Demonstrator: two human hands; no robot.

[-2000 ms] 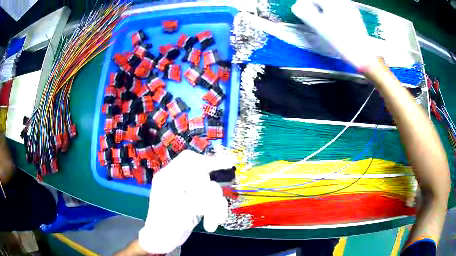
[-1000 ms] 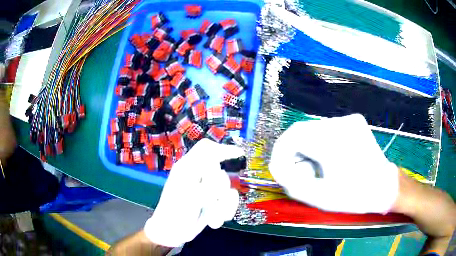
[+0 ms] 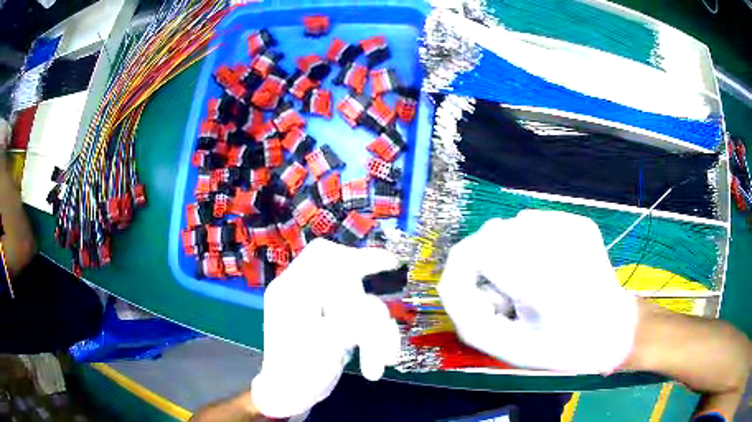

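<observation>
My left hand (image 3: 326, 325), in a white glove, holds a red and black connector housing (image 3: 401, 311) just below the tray's lower right corner. My right hand (image 3: 536, 293), also gloved, is close on its right, over the yellow, green and red wires; its fingertips are curled and blurred, so I cannot tell what they grip. A white wire (image 3: 639, 218) and thin dark and blue wires stick out behind the right hand. The blue parts tray (image 3: 176, 222) with many loose housings lies beyond my left hand. Silvery crimp terminals (image 3: 445, 177) line the tray's right side.
The wire rack (image 3: 717, 247) holds black (image 3: 577, 165), blue (image 3: 528, 91), white and green bundles. Finished harnesses (image 3: 115, 140) lie left of the tray. A second rack (image 3: 49, 165) and another person's arm (image 3: 12, 214) are at the left edge.
My right hand has come down from the far white and blue wires to beside the housing in my left hand. My left hand keeps its hold. The camera view has shifted slightly.
</observation>
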